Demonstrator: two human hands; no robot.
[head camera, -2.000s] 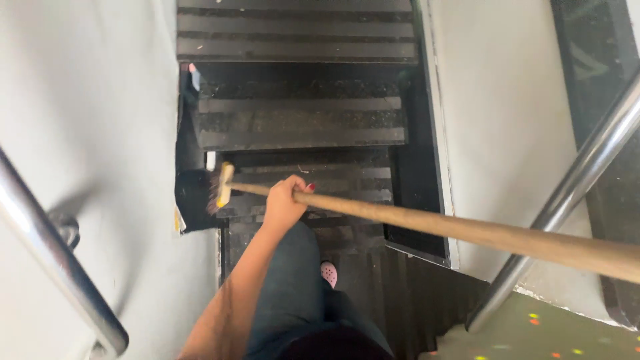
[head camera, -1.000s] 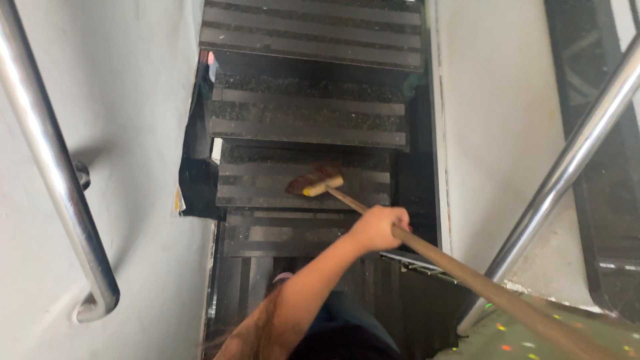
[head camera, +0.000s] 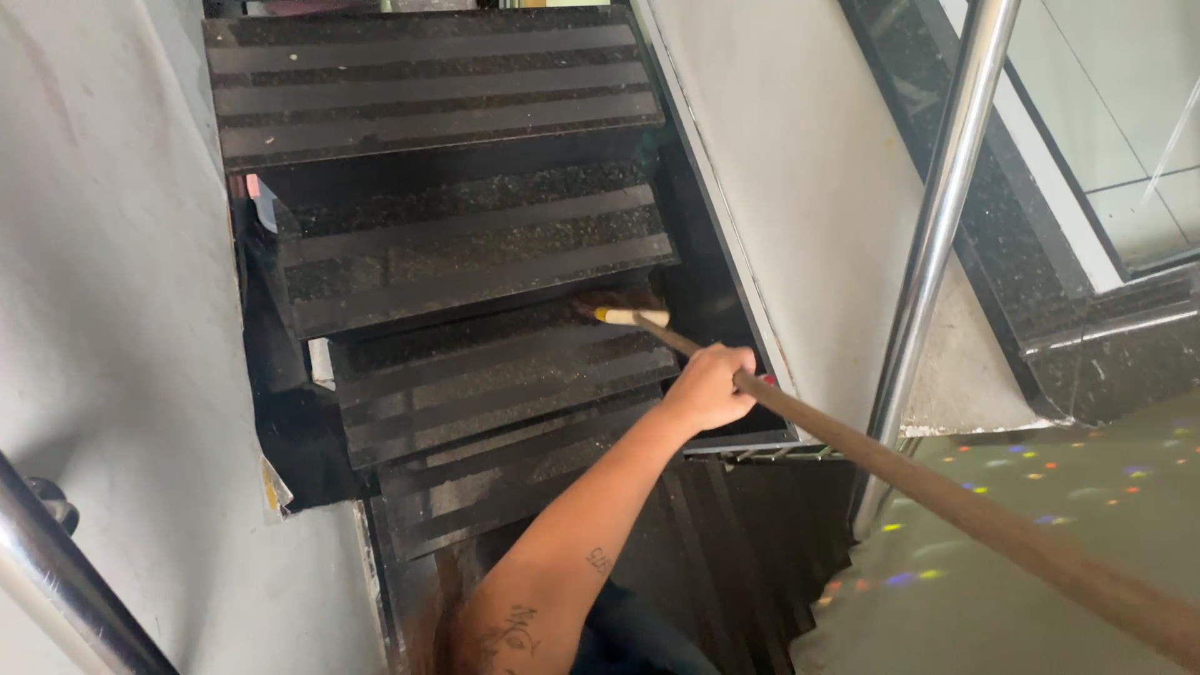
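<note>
A long wooden broom handle (head camera: 900, 469) runs from the lower right corner up to the left. Its broom head (head camera: 633, 317), pale with a yellow end and dark bristles, rests at the right rear part of a dark stair tread (head camera: 506, 375). One hand (head camera: 717, 386) is closed around the handle a little below the head; its arm comes up from the bottom centre, and I take it for my left hand. My right hand is not visible, nor is the upper end of the handle, which leaves the frame.
Dark striped stone treads (head camera: 431, 89) climb ahead between two pale walls. A steel handrail (head camera: 937, 225) stands on the right, another (head camera: 66, 581) at lower left. More dark steps (head camera: 741, 553) descend at the bottom. Black sheeting with a torn edge (head camera: 281, 487) lines the left wall.
The broom head was at the left side of the stairs, then mid-tread, and is now at the right side. My left hand has moved right with the handle. The view has tilted.
</note>
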